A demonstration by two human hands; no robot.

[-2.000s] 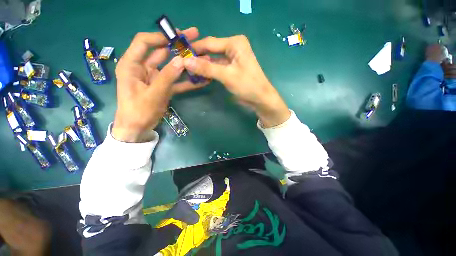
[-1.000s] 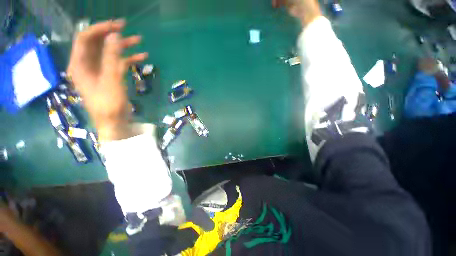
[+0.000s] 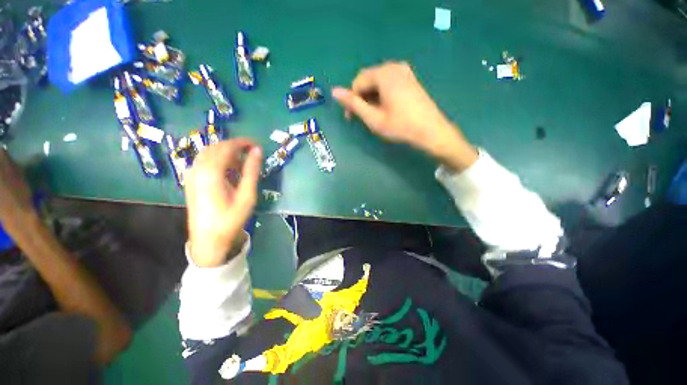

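Note:
My left hand (image 3: pixel 218 197) is over the table's front edge, beside the clustered device units. Its thumb and fingers are apart, with nothing visible between them. My right hand (image 3: pixel 399 109) is over mid-table with curled, blurred fingers; I cannot tell whether something small is in them. A half-assembled blue unit (image 3: pixel 304 98) lies just left of its fingertips. Two more units, one (image 3: pixel 321 147) angled beside the other (image 3: pixel 280 156), lie between my hands. Several blue units, one of them upright in view (image 3: pixel 244 62), lie to the left.
A blue bin (image 3: pixel 125 37) with white paper stands at upper left. A pale blue square (image 3: pixel 442 19), a loose assembly (image 3: pixel 508 69), a white scrap (image 3: pixel 635 125) and a small black piece (image 3: pixel 540 132) lie on the green table. Another person's arm (image 3: pixel 56 259) is at left.
The unit held in both hands two seconds ago is no longer seen in them. My right hand has come back from the far side, and my left hand is lower. The view has shifted left.

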